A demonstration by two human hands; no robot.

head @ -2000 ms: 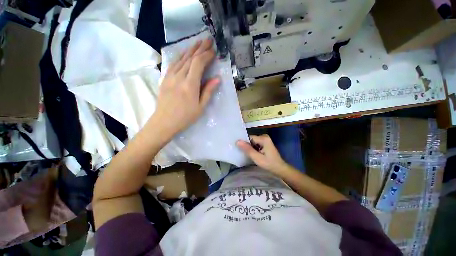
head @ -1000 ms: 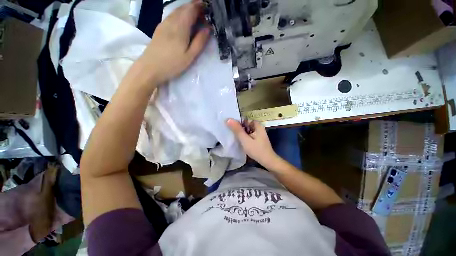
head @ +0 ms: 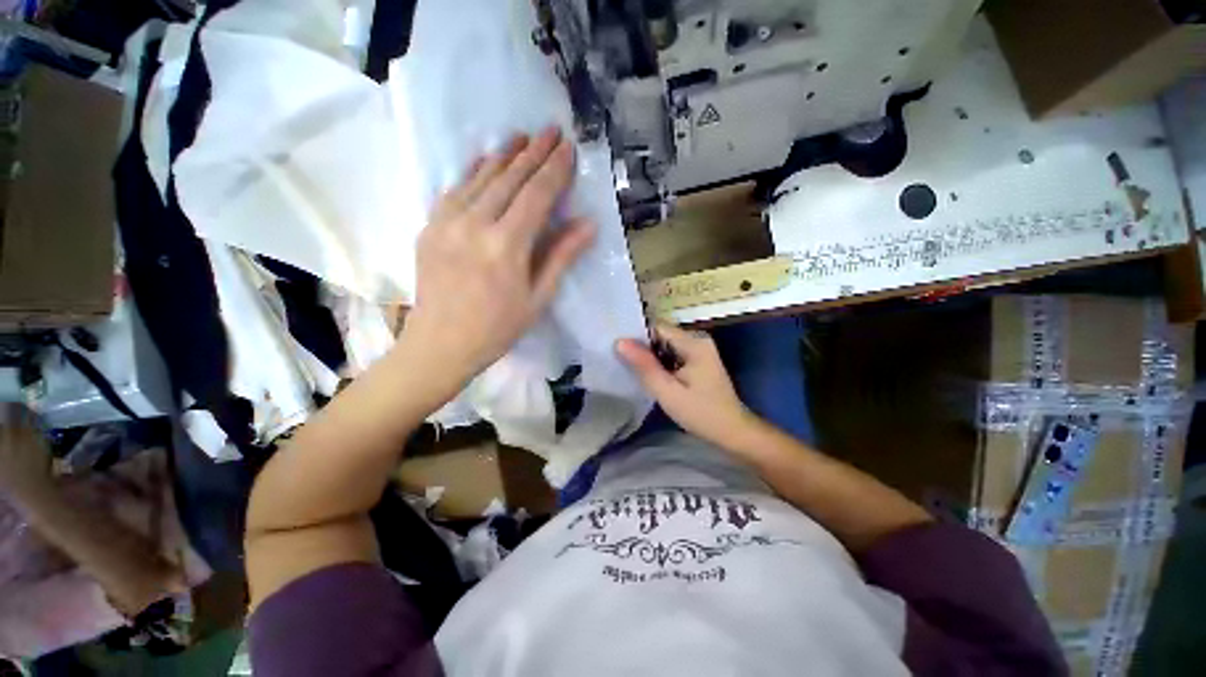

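A white fabric panel point(head: 593, 278) lies along the left side of the overlock machine point(head: 807, 79), its right edge beside the presser foot and needle area point(head: 639, 185). My left hand point(head: 496, 245) lies flat on the panel with fingers spread, holding nothing. My right hand point(head: 690, 384) pinches the panel's near right edge between thumb and fingers at the table's front edge. A small dark tool, apparently thread snips point(head: 669, 352), is half hidden in my right hand. The near end of the panel is bunched toward my shirt.
White and black pieces point(head: 284, 159) are heaped at left. A yellow ruler strip point(head: 721, 284) lies by the tan scrap opening point(head: 701, 232). A taped carton point(head: 1085, 529) with a phone point(head: 1054, 479) is at right. Another person's arm point(head: 80, 529) shows at lower left. An open carton point(head: 1078, 60) stands at upper right.
Since one second ago, my left hand has moved back from the far end of the panel toward me and lies flatter. My right hand has shifted slightly right and nearer me, still pinching the edge.
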